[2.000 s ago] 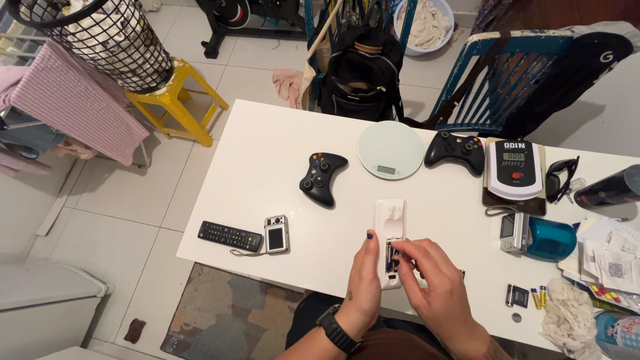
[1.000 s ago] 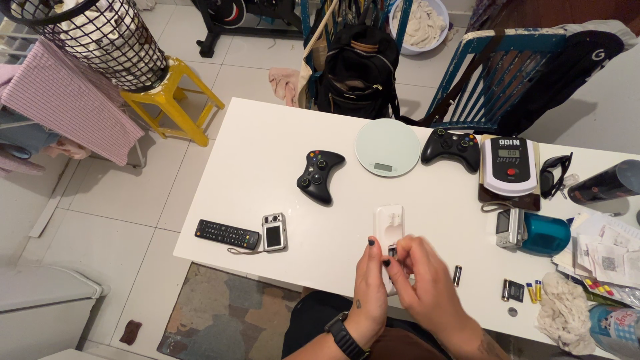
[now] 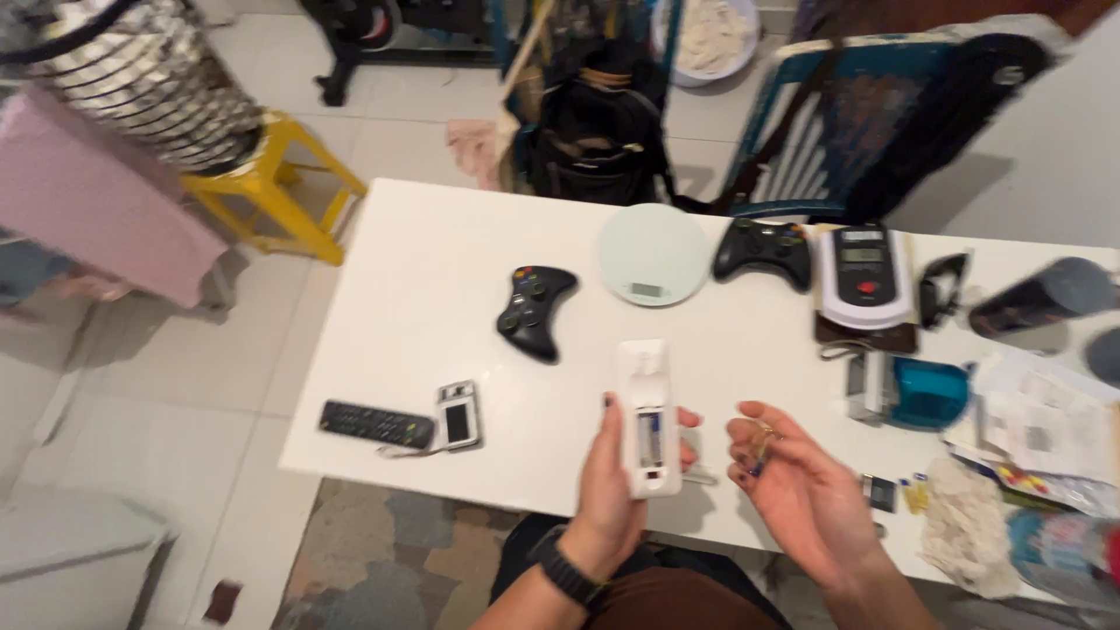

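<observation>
My left hand holds a white remote control upright over the table, its battery compartment uncovered. Inside, a battery with blue and silver parts is visible. To the right, apart from the remote, my right hand has its fingertips together on a small gold-coloured thing, blurred, that looks like a battery. Just beyond my left fingers, a light slim piece lies on the table, partly hidden. A black game controller rests to the left of the remote, and a round kitchen scale is behind it.
On the white table are a black remote, a compact camera, a second controller, a white-and-black meter, a teal holder, papers and a crumpled cloth. Chairs and a yellow stool stand around.
My right hand has left the remote's battery compartment and moved right, now with a small thing in its fingers. My left hand still holds the remote.
</observation>
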